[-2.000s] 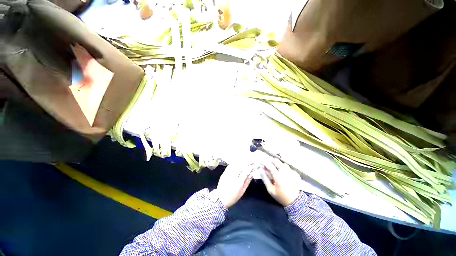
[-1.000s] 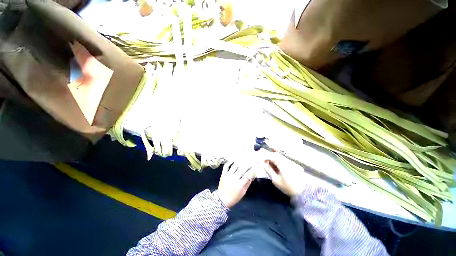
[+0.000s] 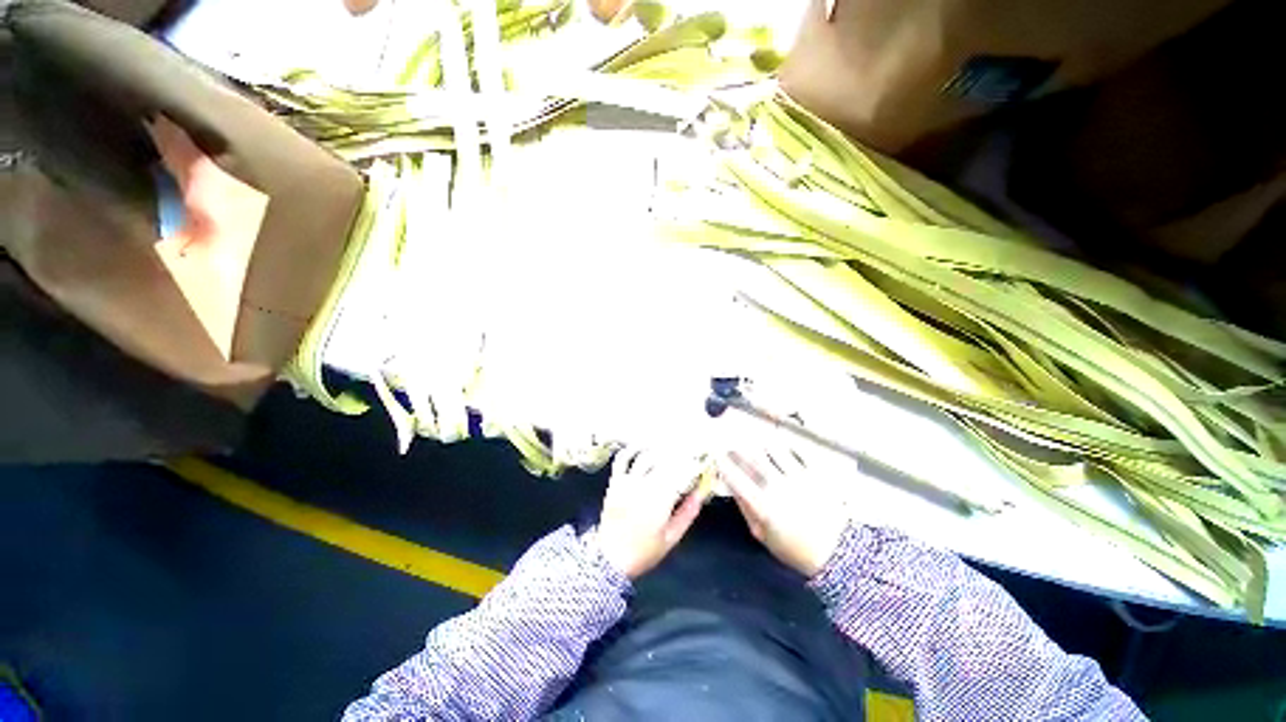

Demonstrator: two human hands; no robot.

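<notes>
My left hand (image 3: 649, 508) and my right hand (image 3: 783, 501) meet at the table's near edge. A small pale yellow strip end (image 3: 708, 481) is pinched between their fingertips; glare hides most of it. A small hand tool (image 3: 722, 396) with a dark head lies on the table just beyond my right hand, its thin shaft pointing right. Yellow-green strips (image 3: 959, 310) lie in a large heap at the right. Shorter strip ends (image 3: 402, 409) hang over the table edge at the left.
A brown bag (image 3: 303, 240) with a white and orange card (image 3: 215, 254) stands at the left. Another brown bag (image 3: 903, 71) with a small blue label stands at the back right. The white table (image 3: 564, 296) glares. A yellow line (image 3: 339, 529) crosses the dark floor.
The whole view has shifted slightly, so the bags and strips sit higher. My right hand has come back closer to my left, and yellow material now shows between the fingertips.
</notes>
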